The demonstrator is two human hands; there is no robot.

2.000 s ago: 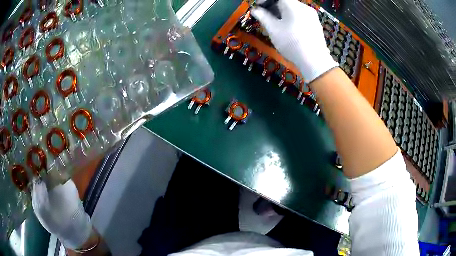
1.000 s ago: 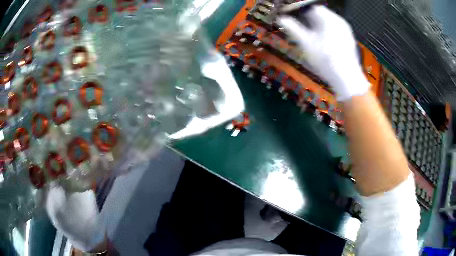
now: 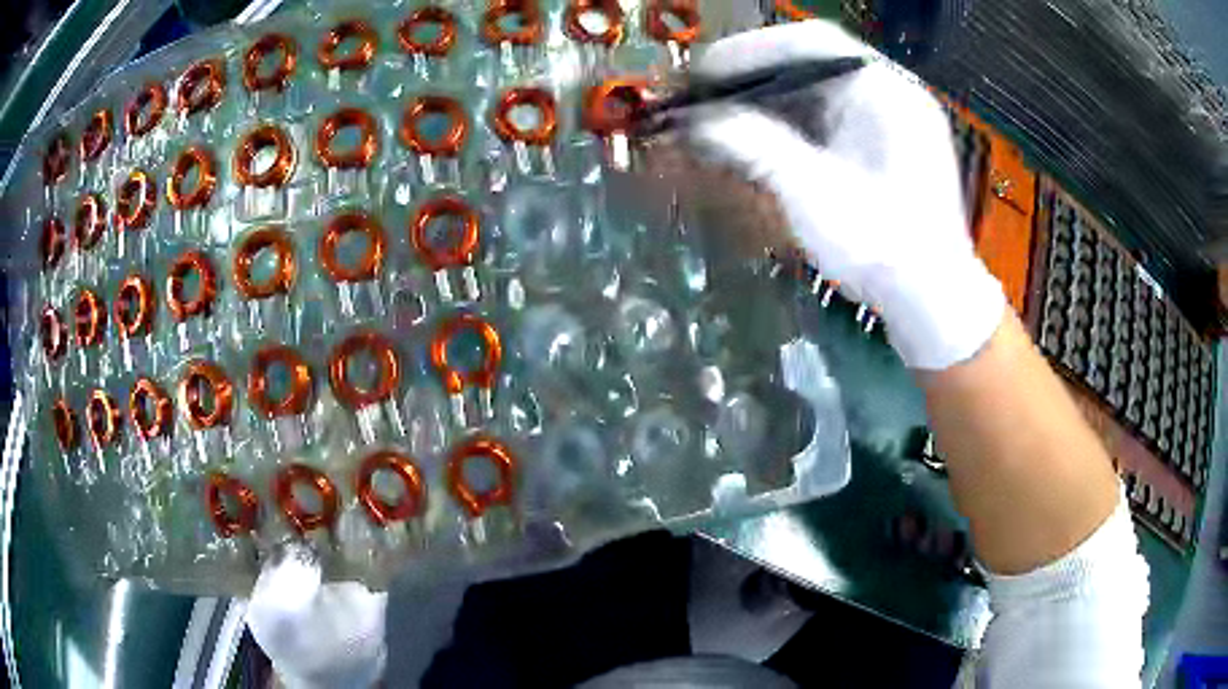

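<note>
A clear blister tray (image 3: 646,458) of orange-brown copper coils (image 3: 445,234) fills the left and middle of the view. My left hand (image 3: 318,622), in a white glove, holds the tray's near edge; its fingers are partly hidden. My right hand (image 3: 862,189), also gloved, holds dark tweezers (image 3: 774,88) over the tray's upper right part. The tweezer tips are at a copper coil (image 3: 621,106); whether they grip it I cannot tell. Several pockets on the right hold no coil.
Behind my right hand is the orange fixture (image 3: 999,215), partly hidden. A core carrier tray (image 3: 1124,343) with dark cores lies to the right on the green bench (image 3: 875,505). Grey stacked trays (image 3: 1077,108) stand at the upper right. Small dark parts lie near my right forearm.
The coil tray has moved right and now covers much of the bench and fixture. My right hand with the tweezers has come from over the fixture to a coil in the tray.
</note>
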